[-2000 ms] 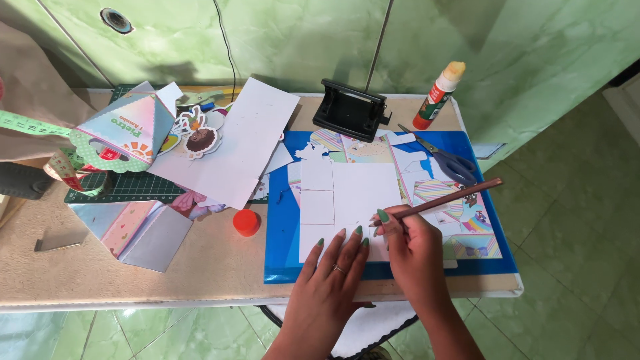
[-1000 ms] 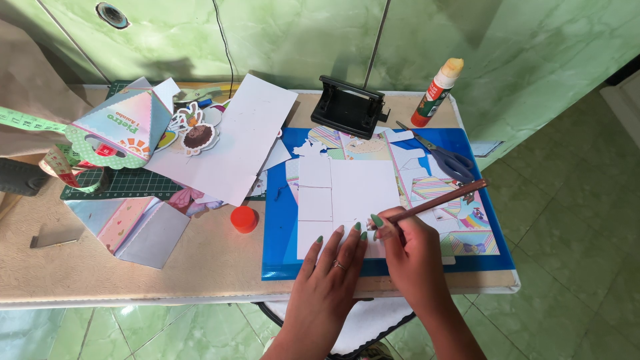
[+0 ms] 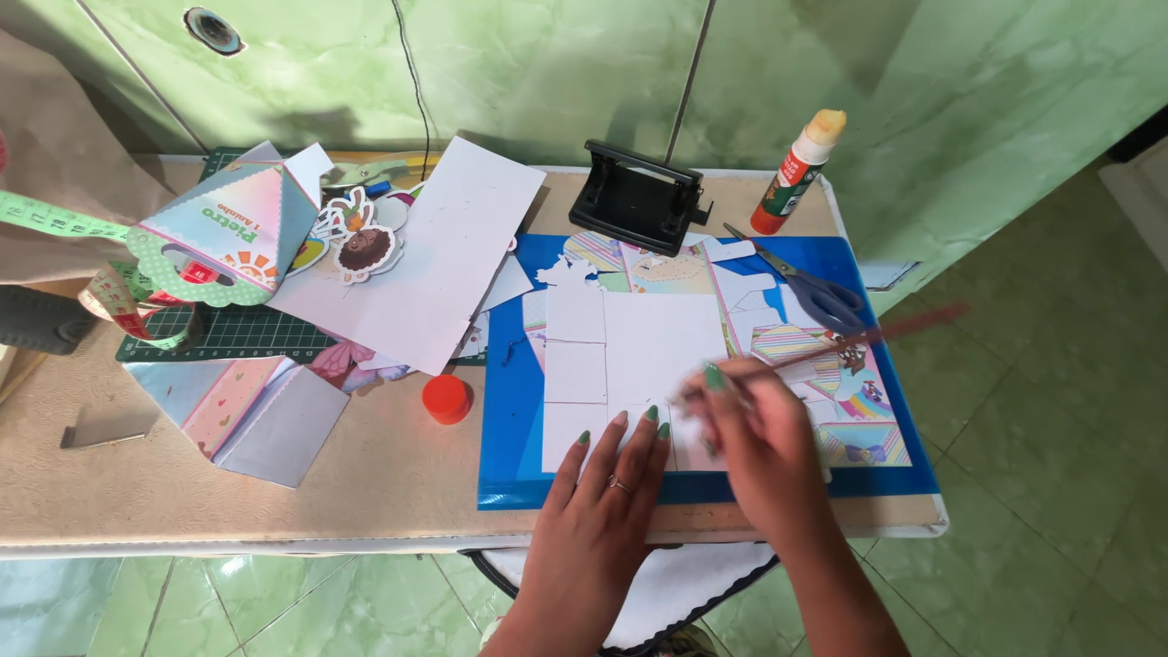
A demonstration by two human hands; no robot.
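My left hand (image 3: pixel 602 493) lies flat, fingers spread, on the lower edge of a white paper sheet (image 3: pixel 662 342) with drawn lines. In my right hand (image 3: pixel 753 420) is a long brown pencil (image 3: pixel 867 336), blurred, its upper end pointing right; its tip cannot be made out. Beneath the sheet is a blue plastic folder (image 3: pixel 516 456), with printed and cut paper pieces (image 3: pixel 853 383) at its right. Blue-handled scissors (image 3: pixel 821 297) rest above those pieces.
A black hole punch (image 3: pixel 639 196) and an uncapped glue stick (image 3: pixel 796 173) stand at the back. A red cap (image 3: pixel 446 400) sits left of the folder. Further left are a folded paper box (image 3: pixel 228 228), a tape measure (image 3: pixel 64 219), a green cutting mat (image 3: pixel 265 328) and paper cutouts (image 3: pixel 365 246).
My right hand has shifted slightly, and the pencil's upper end has swung lower and looks blurred. My left hand stays on the sheet.
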